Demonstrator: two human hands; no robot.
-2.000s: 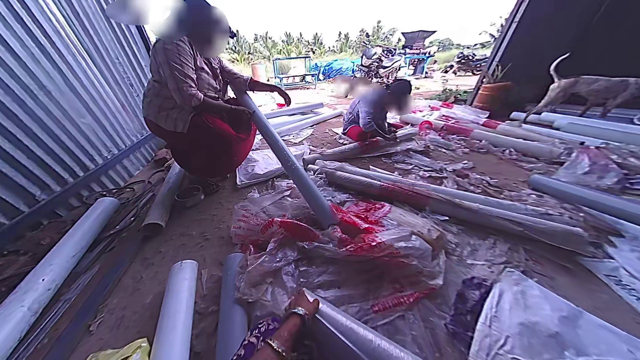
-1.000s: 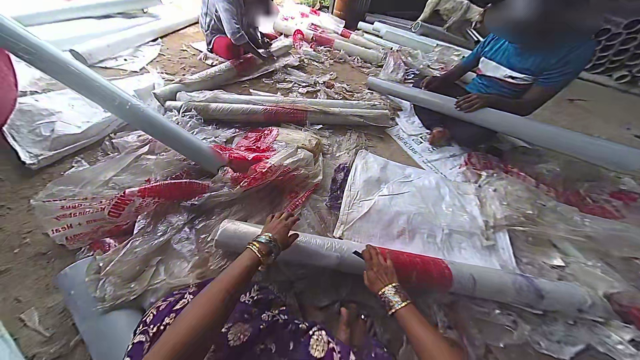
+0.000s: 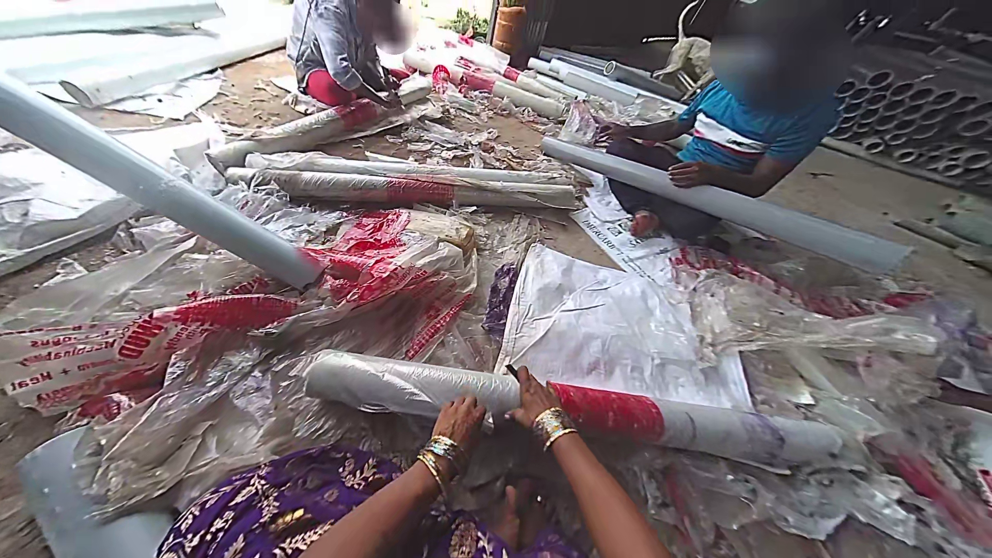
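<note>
A pipe wrapped in clear plastic film [image 3: 387, 382], with a red printed band [image 3: 604, 411], lies crosswise before me over loose film. My left hand [image 3: 461, 425], with bangles at the wrist, has its fingers curled on the film, left of the pipe's middle. Close beside it, my right hand [image 3: 536, 401] rests on the pipe by the red band and holds a small dark tool [image 3: 511, 372], whose kind is unclear. A white sheet or sack [image 3: 604, 318] lies just beyond the pipe. My purple patterned garment [image 3: 287, 504] covers my lap.
A grey pipe [image 3: 170, 194] slants in from the left onto crumpled film [image 3: 372, 271]. At right, a seated person in a blue shirt [image 3: 744, 139] holds another pipe [image 3: 721, 198]. Another person [image 3: 333, 54] works farther back by wrapped pipes [image 3: 418, 190]. Stacked pipes [image 3: 914, 116] stand at back right.
The view has swung right since the first frame. Over the last second my left hand has moved rightward along the wrapped pipe, from near its left end to close beside my right hand.
</note>
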